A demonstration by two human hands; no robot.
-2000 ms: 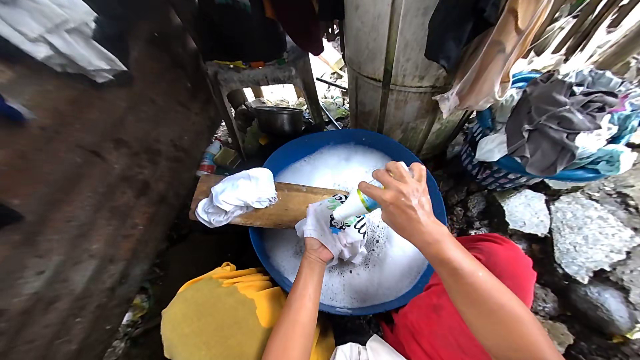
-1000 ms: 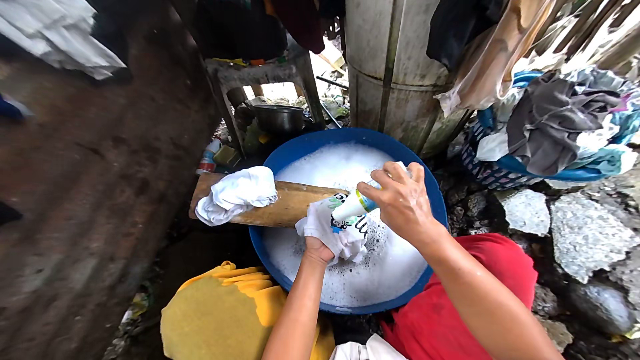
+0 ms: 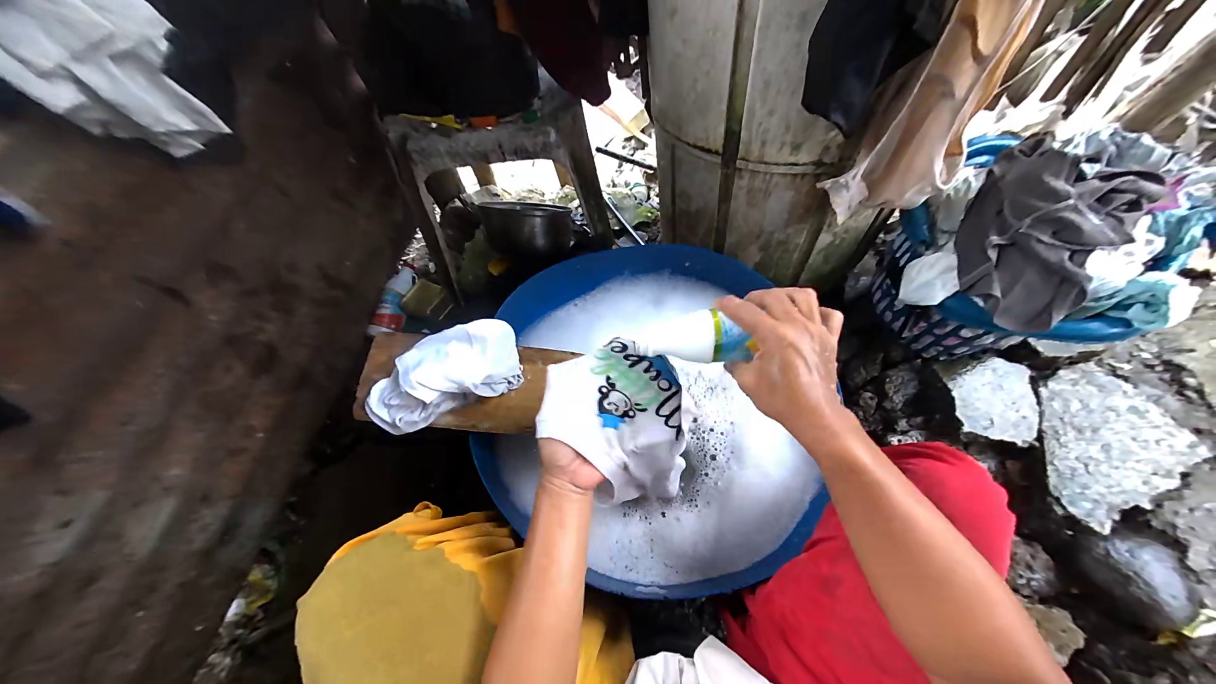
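Note:
A white printed cloth garment [image 3: 617, 408] is draped over my left hand [image 3: 568, 464], which supports it from below above a blue round basin [image 3: 655, 255] of sudsy water. My right hand [image 3: 787, 351] grips a white plastic bottle [image 3: 679, 336] with a yellow and blue band, tilted with its far end against or just over the cloth; whether they touch is unclear. A wooden board [image 3: 532, 380] reaches over the basin's left rim, and a bunched wet white cloth [image 3: 451, 372] rests on it. The fingers of my left hand are mostly hidden by the garment.
To the right, a basket [image 3: 926, 313] is heaped with clothes [image 3: 1031, 223], beside rough stones [image 3: 1116, 442]. Behind the basin stand a large upright container [image 3: 741, 142] and a dark metal pot [image 3: 525, 228] near a worn stool [image 3: 475, 142]. Rusty corrugated metal sheet [image 3: 190, 380] borders the left.

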